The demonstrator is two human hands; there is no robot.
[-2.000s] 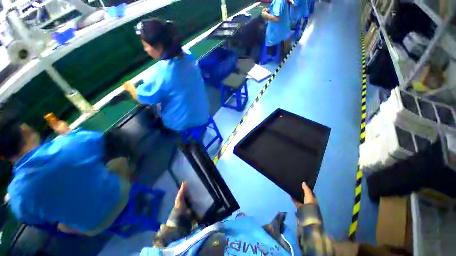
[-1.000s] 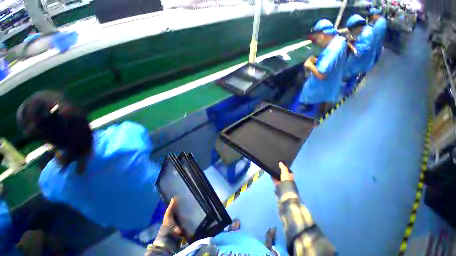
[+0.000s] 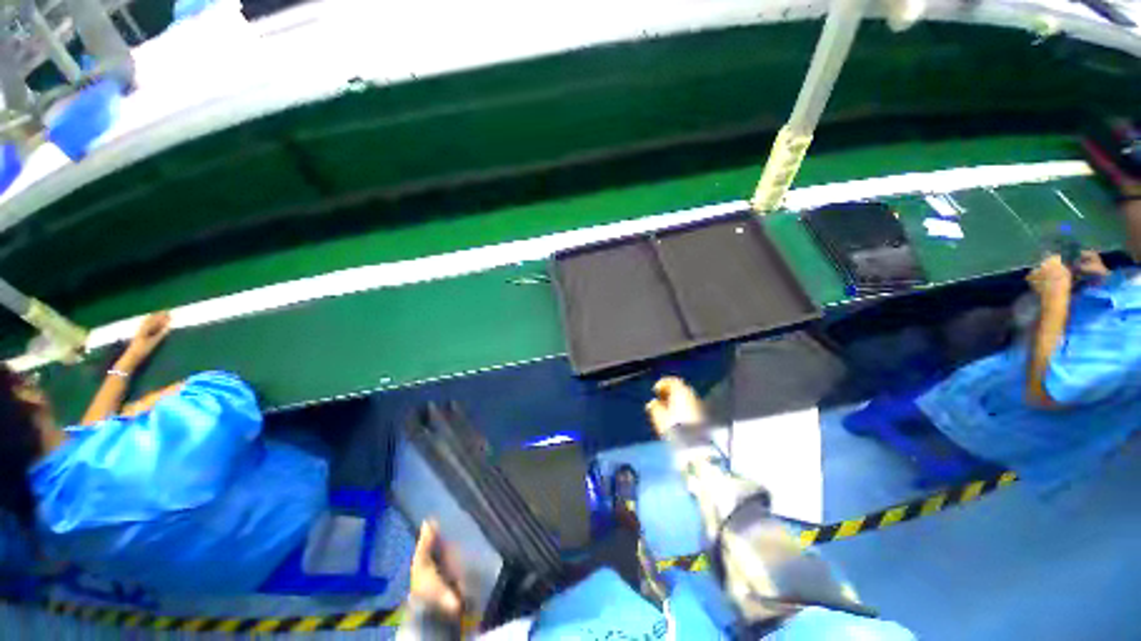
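A black tray (image 3: 682,291) with two large rectangular pockets lies on the green bench, its near edge at the bench's front edge. Its pockets look empty. My right hand (image 3: 676,407) is just below the tray's front edge, apart from it, with nothing seen in it; the fingers look loosely curled and blurred. My left hand (image 3: 436,579) holds a stack of thin black framed trays (image 3: 482,507) upright at my lower left. The stack's near face is pale grey and glossy.
A film-covered dark stack (image 3: 866,246) lies right of the tray, with small white pieces (image 3: 942,228) beyond. Seated workers in blue are at left (image 3: 175,488) and right (image 3: 1051,376). A post (image 3: 801,113) rises behind the tray. Blue stools and yellow-black floor tape are below.
The view has turned left towards the bench. The two-pocket tray, earlier in my right hand, now lies on the bench, let go. My left hand still holds the stack.
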